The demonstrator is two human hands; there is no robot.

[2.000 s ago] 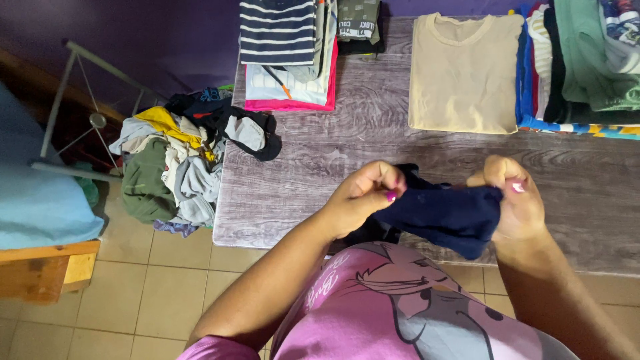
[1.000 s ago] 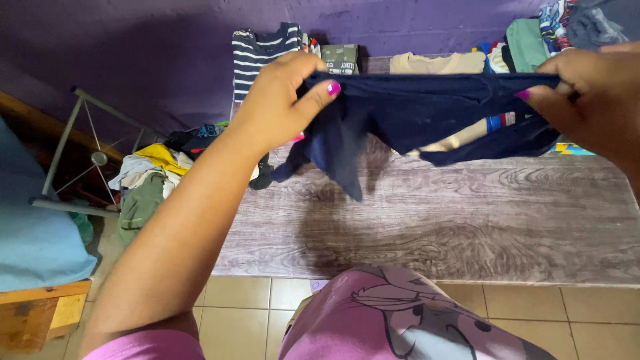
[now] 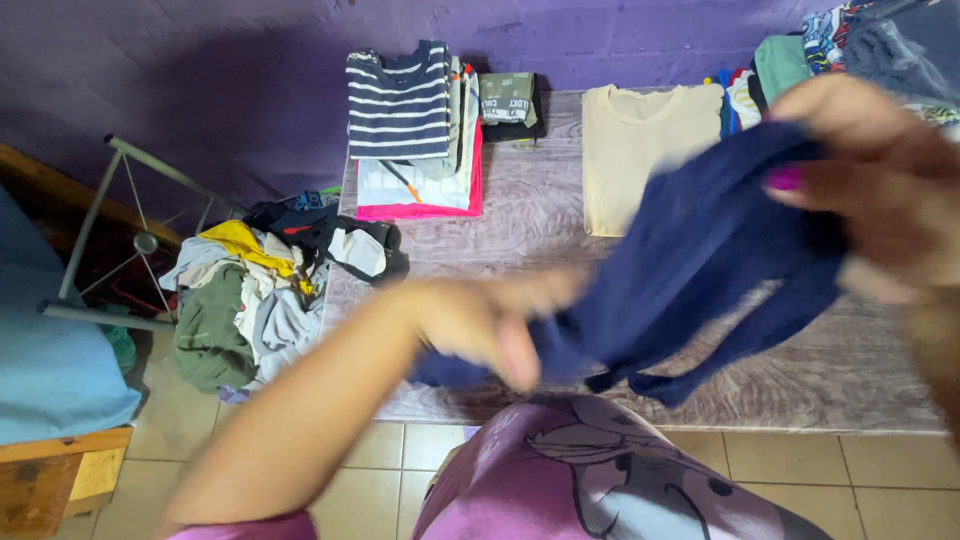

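Note:
A navy cloth garment [image 3: 675, 247] hangs above the wood-patterned table, blurred by motion. My right hand [image 3: 862, 187] is closed on its upper end at the right. My left hand [image 3: 495, 322] is at the garment's left part, blurred, fingers stretched toward the cloth; whether it grips it cannot be made out. Behind the garment lies a folded beige T-shirt [image 3: 630, 157], partly covered by it. A striped navy and white shirt [image 3: 397, 112] tops a folded stack at the back left, beside a folded olive garment [image 3: 508, 97].
A loose heap of clothes [image 3: 217, 322] sits at the table's left end, near a metal frame [image 3: 82, 225]. More folded clothes [image 3: 784, 64] stand at the back right. A purple wall [image 3: 637, 37] rises behind the table. Light blue cloth [image 3: 52, 337] covers something at far left.
The navy garment was stretched level between both hands a second ago; now it slants down to the left from my right hand. My left hand has moved lower.

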